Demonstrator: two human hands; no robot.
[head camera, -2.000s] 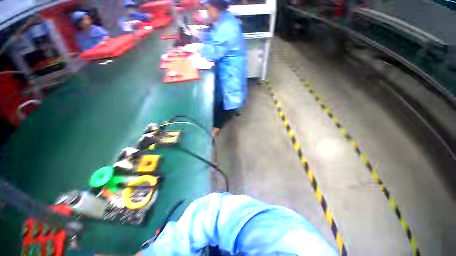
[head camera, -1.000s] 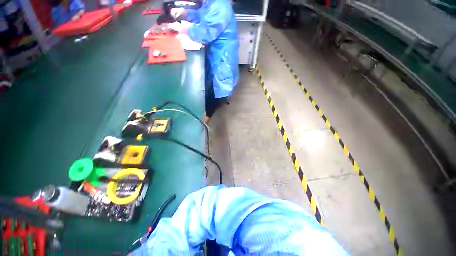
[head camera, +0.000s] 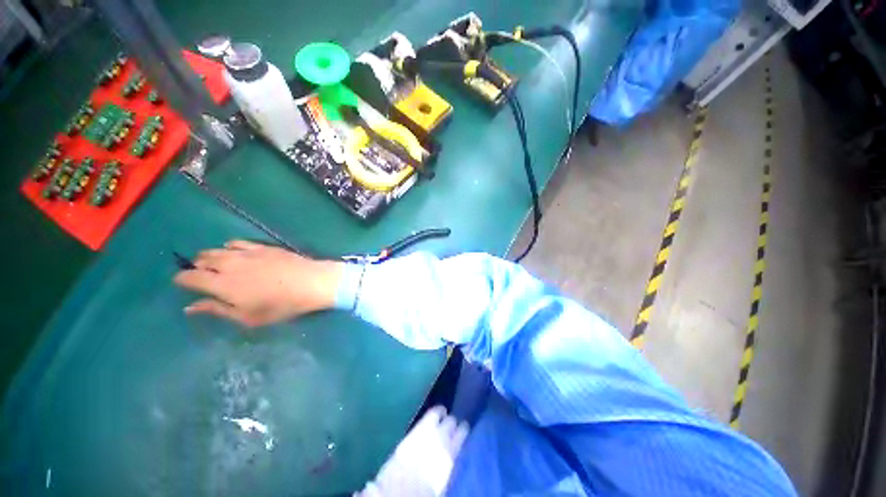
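My bare right hand (head camera: 255, 283) is palm down low over the green mat (head camera: 107, 330), fingers to the left. A small dark pointed tool (head camera: 184, 261) sticks out at its fingertips; the rest is hidden by the hand. My left hand (head camera: 420, 462), in a white glove, is partly cut off at the bottom edge beside the bench; its fingers are not clear. Side cutters (head camera: 418, 239) with black handles and orange near the jaws lie by my right cuff, partly hidden. Several green circuit boards (head camera: 109, 126) lie on a red tray (head camera: 107, 221) at the upper left.
A metal post (head camera: 165, 68) stands beside the tray. Behind the hand are a tool box (head camera: 364, 204) with a yellow tape roll (head camera: 361, 173), a white bottle (head camera: 264, 102), a green reel (head camera: 322, 63) and soldering iron stands (head camera: 420, 109) with cables. A blue-coated person (head camera: 670, 49) is beyond.
The view has swung down and left. My right hand has come into view on the mat, and my gloved left hand now shows at the bottom. The whole board tray is now visible.
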